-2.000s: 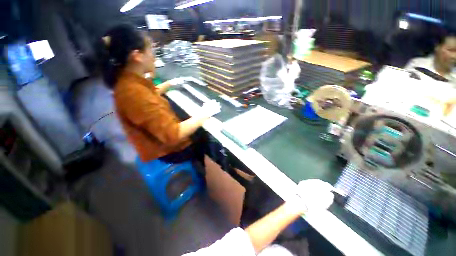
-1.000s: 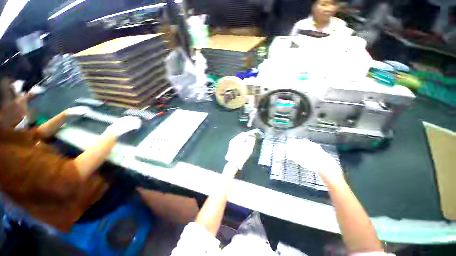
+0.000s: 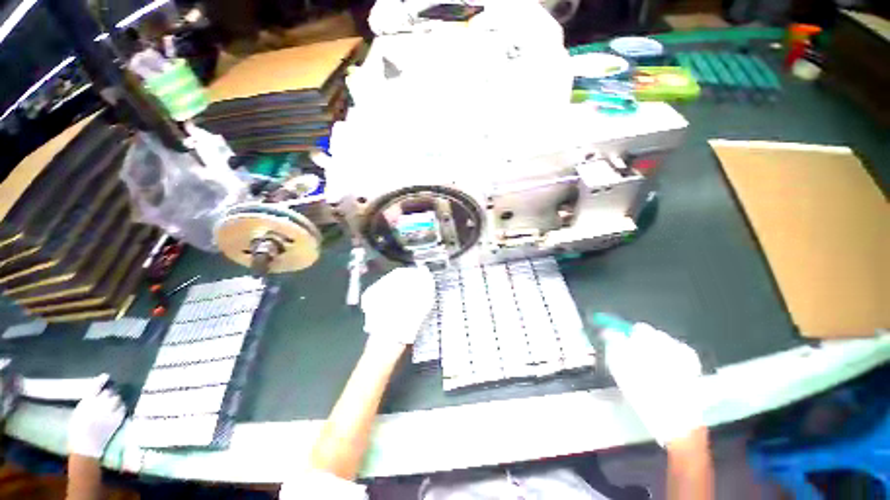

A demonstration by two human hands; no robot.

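Note:
Silver-grey component blocks (image 3: 512,327) lie in tight rows on the mat before the machine (image 3: 586,200). The machine's dark round rotary head (image 3: 424,227) holds a small teal-and-silver part at its centre. My gloved left hand (image 3: 398,305) is just below the rotary head, at the left edge of the blocks; its fingertips are blurred, and I cannot tell whether it holds something. My gloved right hand (image 3: 659,381) is right of the blocks near the bench edge, with a slim teal part (image 3: 612,322) between its fingertips.
A cream reel (image 3: 265,239) stands left of the machine. A second block batch (image 3: 200,361) lies further left, beside another person's gloved hand (image 3: 96,420). Stacked boards (image 3: 73,215) and a clear bag (image 3: 176,190) are behind. A cardboard sheet (image 3: 815,229) lies at the right.
The view has swung right and closer to the machine. My right hand has moved off the blocks to their right and now holds the teal part. My left hand is nearer the rotary head.

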